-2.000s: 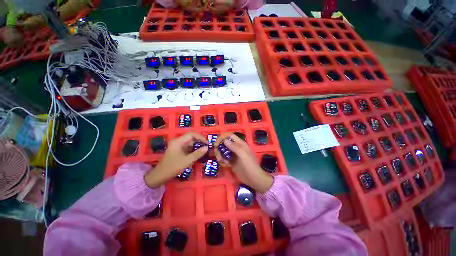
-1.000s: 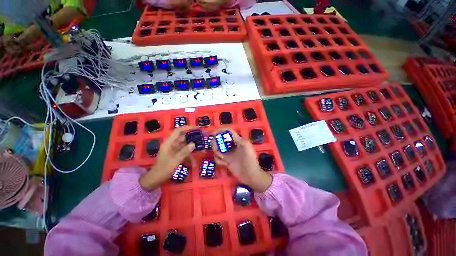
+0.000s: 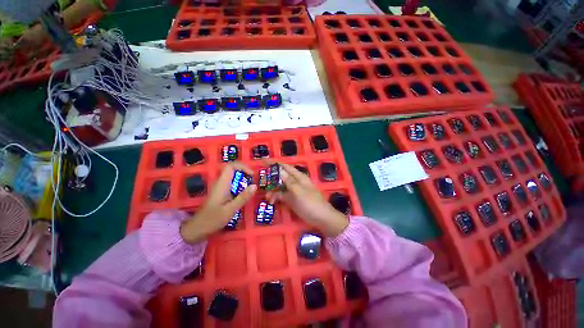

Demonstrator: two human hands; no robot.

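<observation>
My left hand [image 3: 221, 204] holds a smartwatch body [image 3: 240, 182] with a lit blue-white screen, tilted, over the working tray. My right hand [image 3: 303, 196] holds a second smartwatch body [image 3: 273, 177] by its edges, its screen showing small coloured marks. The red-orange working tray [image 3: 251, 246] lies under both hands, with watch bodies in many pockets. Several watches there have lit screens, such as the lit watch [image 3: 264, 213] just below my hands. Other watches in the tray are dark. The pockets under my hands and sleeves are partly hidden.
A side tray [image 3: 451, 246] of watches lies right, beside a white paper slip [image 3: 397, 170]. Charging watches [image 3: 230, 75] glow in two rows on a white sheet [image 3: 301, 62]. Stacked trays [image 3: 346, 96] stand behind. Tangled cables [image 3: 52, 122] and a pink fan [image 3: 13, 221] are left.
The left-hand watch has gone from dark to a lit blue-white screen. The right-hand watch has turned from its bright blue-white view to a narrower, tilted one. Both hands still hold a watch.
</observation>
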